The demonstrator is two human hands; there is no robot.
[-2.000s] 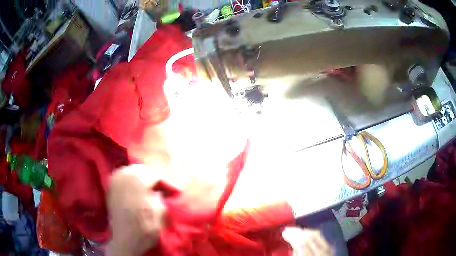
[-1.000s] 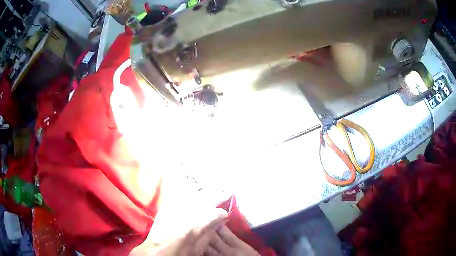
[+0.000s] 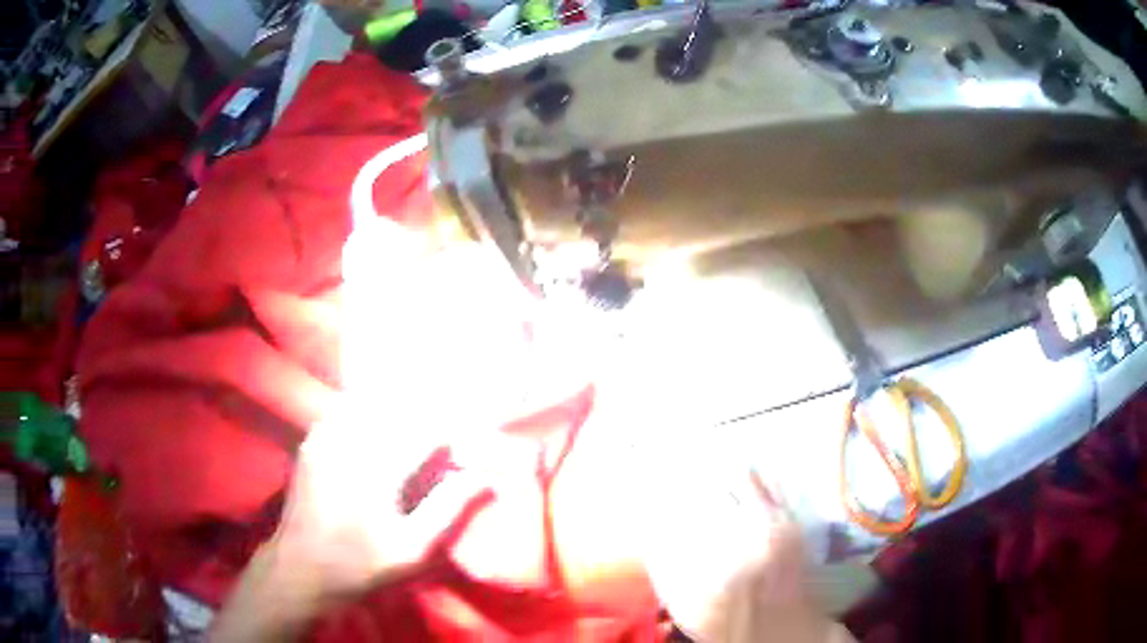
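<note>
The red fabric [image 3: 214, 339] lies in a heap left of the needle and down to the lower middle, whitened by glare. The sewing machine head [image 3: 780, 163] spans the upper right; its presser foot and needle area [image 3: 610, 286] is mostly lost in glare. My left hand [image 3: 340, 528] holds the red fabric at the lower left, fingers pointing right. My right hand [image 3: 742, 565] is at the lower middle, at the fabric's right side, blurred and overexposed; its grip cannot be made out. The scissors [image 3: 903, 459] lie on the table right of my right hand.
A white curved lamp tube [image 3: 371, 182] stands at the machine's left end. A round-faced part [image 3: 1072, 308] sits below the arm's right end. A green bottle [image 3: 44, 433] and an orange-red bag [image 3: 98, 559] are at far left. Dark red cloth [image 3: 1031, 553] fills the lower right.
The view has shifted, so the machine sits further right and lower than a second ago. My hands, close together at the cloth's edge then, are now apart, my right hand further right.
</note>
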